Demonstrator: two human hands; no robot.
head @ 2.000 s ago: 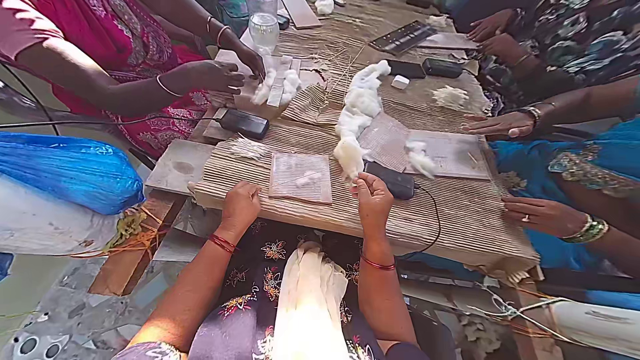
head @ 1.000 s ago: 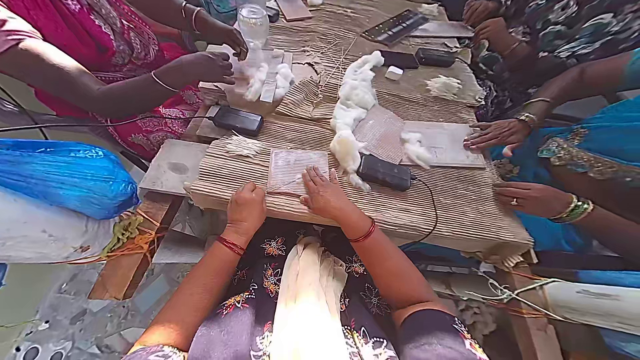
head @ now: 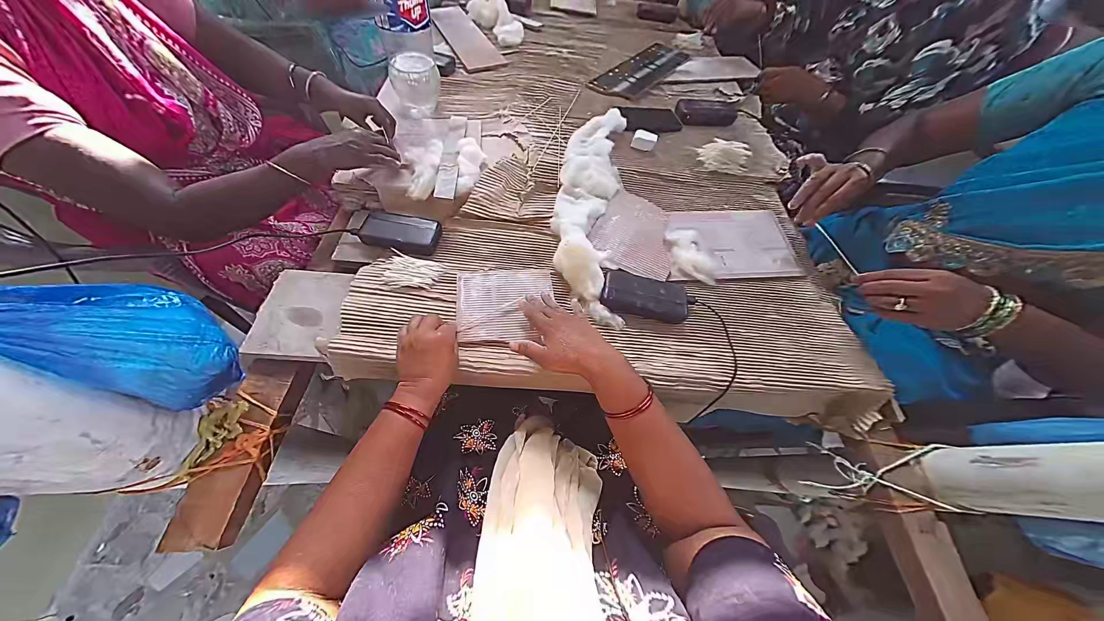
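Observation:
A thin, clear sheet (head: 492, 297) lies on the corrugated cardboard (head: 414, 345) at the near edge of the table. My left hand (head: 427, 354) rests curled at the sheet's left corner; whether it pinches the sheet is unclear. My right hand (head: 565, 336) lies palm down with spread fingers on the sheet's right part, by a thin whitish strand. Right of the sheet, a long roll of white cotton (head: 586, 198) runs away from me. Behind the sheet's left side is a pile of short white wicks (head: 412, 270).
A black box-shaped device (head: 645, 296) with a cable is right of the cotton; another (head: 399, 233) sits left. Co-workers' hands work at both sides. A glass jar (head: 414, 84) stands at the back left. A blue plastic bag (head: 121, 341) bulges beside the table.
My right hand has left the end of the cotton roll and come down flat on the sheet. At the right, a co-worker's hands have left the table and now hold a thin white stick.

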